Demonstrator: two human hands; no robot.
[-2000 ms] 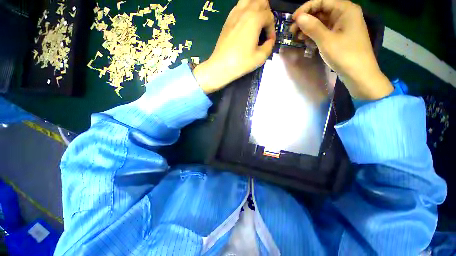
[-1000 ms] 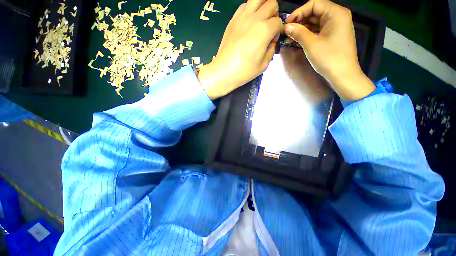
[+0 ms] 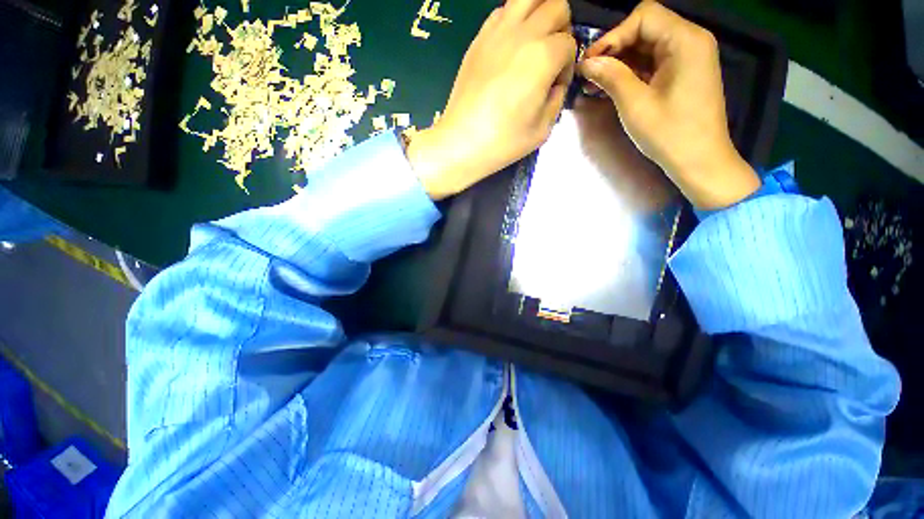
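Note:
The tablet assembly (image 3: pixel 593 223) lies in a black tray (image 3: pixel 471 258) in front of me, its silvery surface glaring. A small connector tab (image 3: pixel 554 314) shows at its lower edge. My left hand (image 3: pixel 507 96) is over the tablet's top left, fingers bent. My right hand (image 3: pixel 669 101) is beside it, thumb and forefinger brought together over the dark board (image 3: pixel 590 39) at the top. The fingertips of both hands nearly meet. Whether either hand holds a small part cannot be made out. The hands cover most of the board.
A loose pile of cream slips (image 3: pixel 284 91) lies left on the green bench. A dark parts tray (image 3: pixel 61 132) with more slips is at the far left. Small dark parts with bright specks (image 3: pixel 879 243) lie at right. A white strip (image 3: pixel 856 117) crosses the upper right.
Since two seconds ago, my right hand has moved left towards my left hand, and both now cover more of the board. The tablet and its tray are almost unmoved.

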